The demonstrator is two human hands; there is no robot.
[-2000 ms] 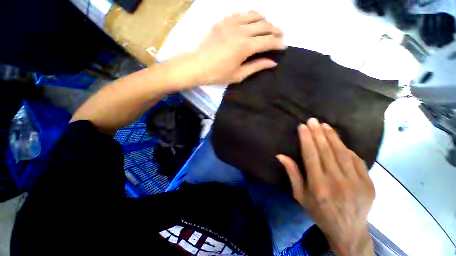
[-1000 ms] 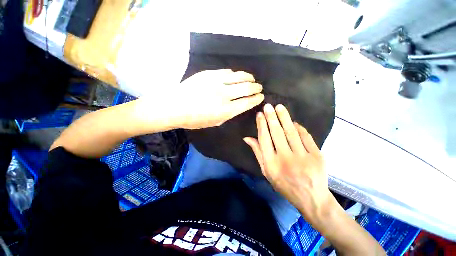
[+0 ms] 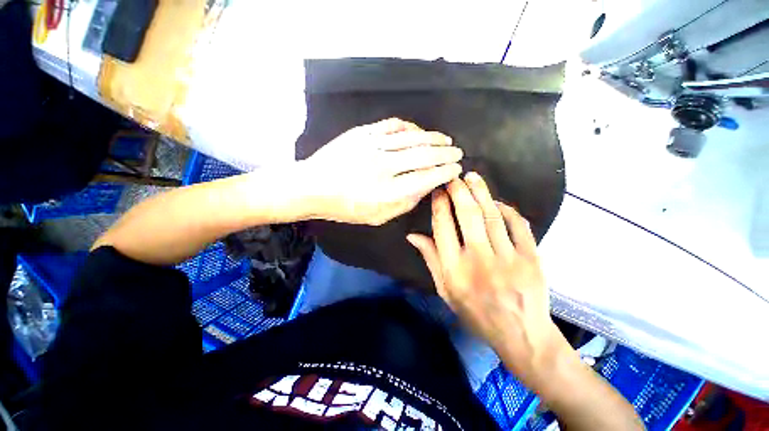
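Note:
A dark brown-black garment panel (image 3: 514, 143) lies on the white table, with a folded or seamed band along its far edge and its near edge by my lap. My left hand (image 3: 384, 171) lies flat, palm down, on the panel's left and middle part. My right hand (image 3: 485, 252) lies palm down on its near part, fingers slightly spread, fingertips close to the left fingertips. Neither hand grips anything that shows. The cloth under the hands, including any slit, is hidden.
The sewing machine's metal parts (image 3: 696, 111) are at the upper right. A black flat rectangle, perhaps a phone (image 3: 129, 29), lies on the tan board (image 3: 160, 76) at the upper left. Blue baskets (image 3: 223, 286) stand below the table edge, with dark cloth (image 3: 278, 261) inside. Something red shows at the lower right.
The panel has turned, so its banded edge now runs across the far side. My left hand has come down from the far left corner onto the cloth, close to my right hand.

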